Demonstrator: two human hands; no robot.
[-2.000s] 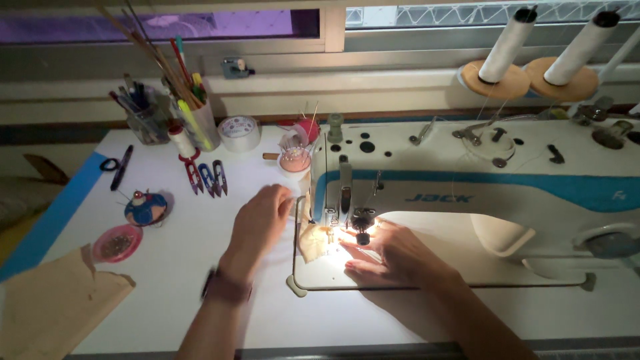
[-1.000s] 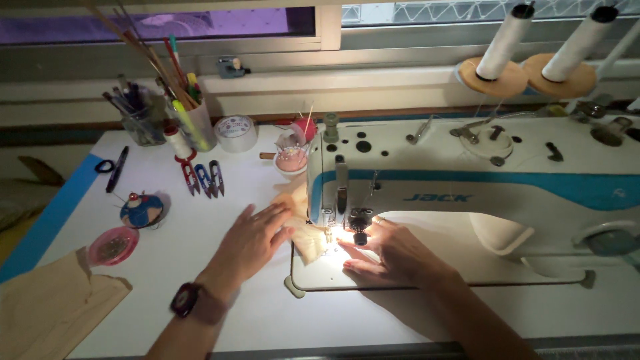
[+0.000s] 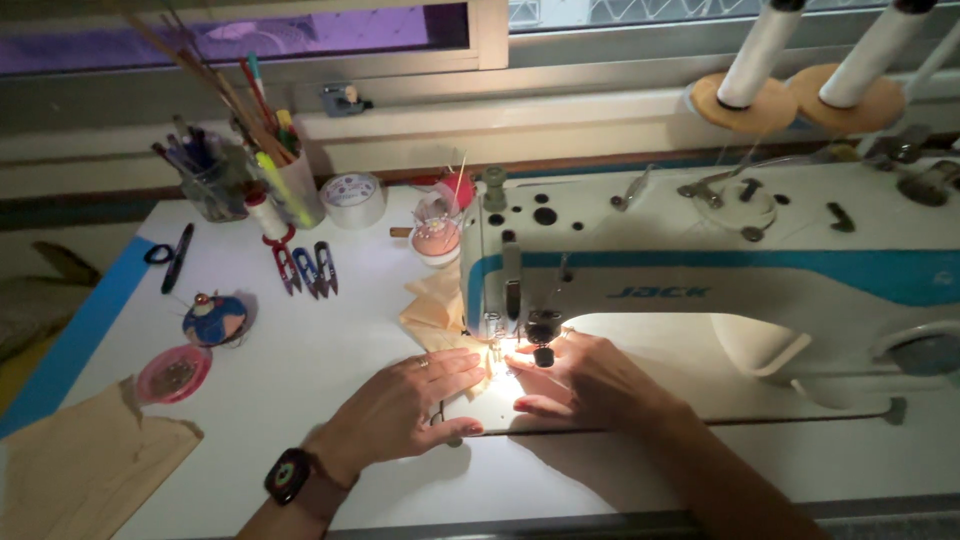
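Observation:
A white and blue Jack sewing machine (image 3: 660,285) stands at the right, its lamp lighting the needle area. Cream fabric (image 3: 435,311) lies bunched left of the needle and runs under the presser foot area. My left hand (image 3: 420,401) rests with its fingertips flat on the front part of this fabric, thumb spread toward me. Just right of the needle, my right hand (image 3: 581,379) lies on the machine bed with its fingertips close to the presser foot. Glare hides whether those fingertips touch fabric.
Left on the table are thread snips (image 3: 306,271), a blue pincushion (image 3: 214,321), a pink dish of pins (image 3: 174,373) and more beige fabric (image 3: 90,457). Behind stand a tape roll (image 3: 353,199), a pen cup (image 3: 296,187) and a pink pincushion (image 3: 435,238). Thread cones (image 3: 757,60) stand back right.
My left hand was raised left of the machine, then lay on the fabric's left part; it has since moved toward me and right, beside the needle. My right hand has stayed by the needle.

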